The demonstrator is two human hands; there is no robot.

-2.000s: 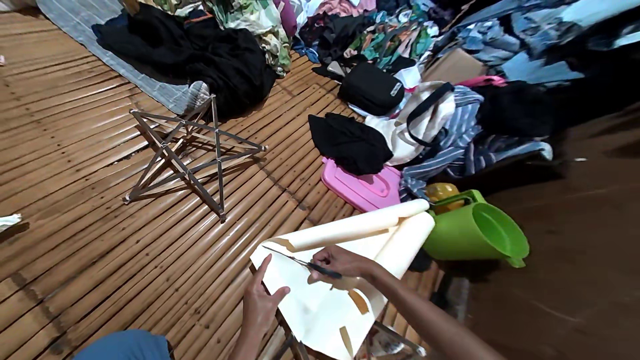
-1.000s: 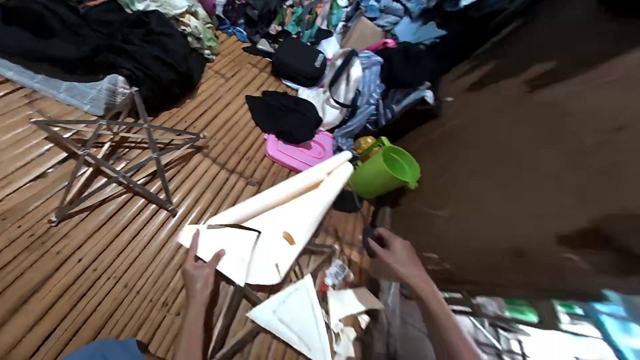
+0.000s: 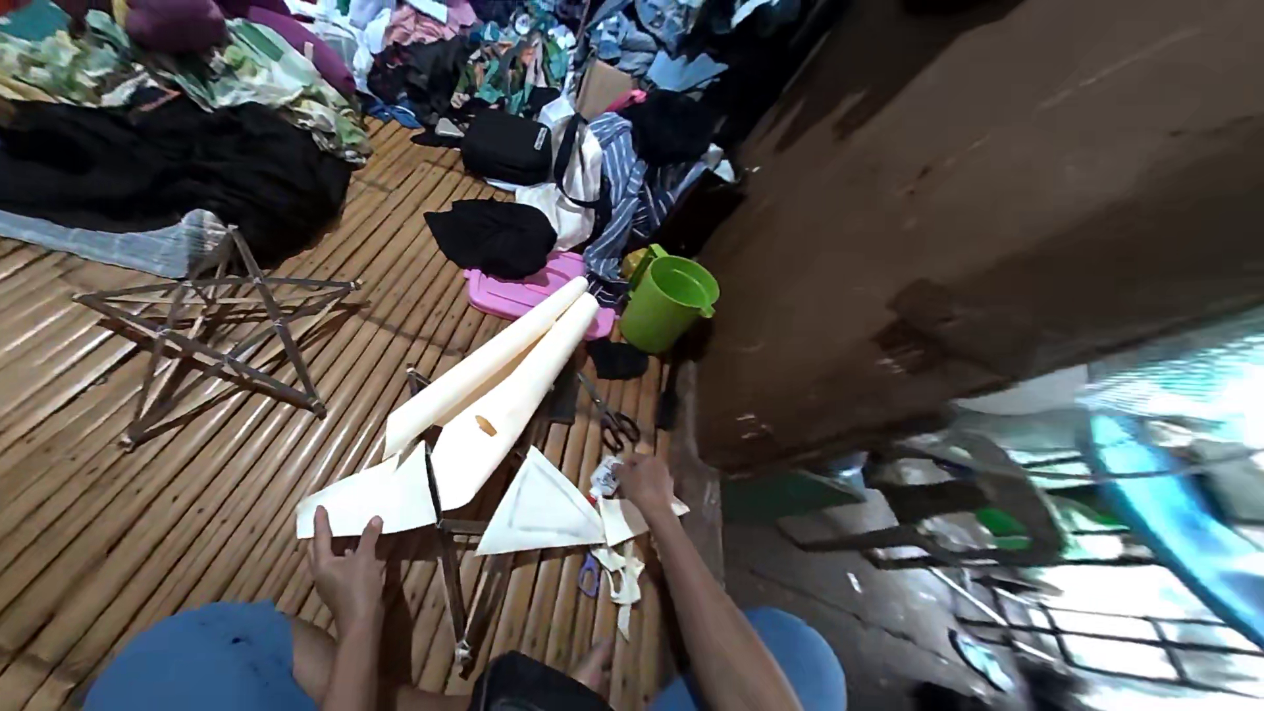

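My left hand [image 3: 348, 573] rests with fingers spread at the lower edge of a cream sheet [image 3: 370, 502], thumb and fingertips touching it. The sheet, partly rolled and slit, lies across a wooden stick frame [image 3: 449, 583]. Dark-handled scissors [image 3: 614, 425] lie on the bamboo floor just above my right hand [image 3: 647, 484]. That hand is beside a small whitish packet [image 3: 605, 476] and cream scraps [image 3: 622, 518]; its fingers are partly hidden, and whether they grip anything is unclear. A cream triangular piece [image 3: 541, 509] lies between the hands. Purple-handled scissors [image 3: 590, 575] lie below the scraps.
A second stick frame [image 3: 227, 360] stands at left on the bamboo slats. Ahead are a green plastic pitcher [image 3: 668, 304], a pink plastic lid [image 3: 518, 288], a black pouch [image 3: 506, 146] and heaped clothes [image 3: 513, 59]. A brown wall [image 3: 938, 227] rises at right.
My right hand held scissors on the sheet two seconds ago; it moved off to the right, and the scissors now lie on the floor. The view has shifted.
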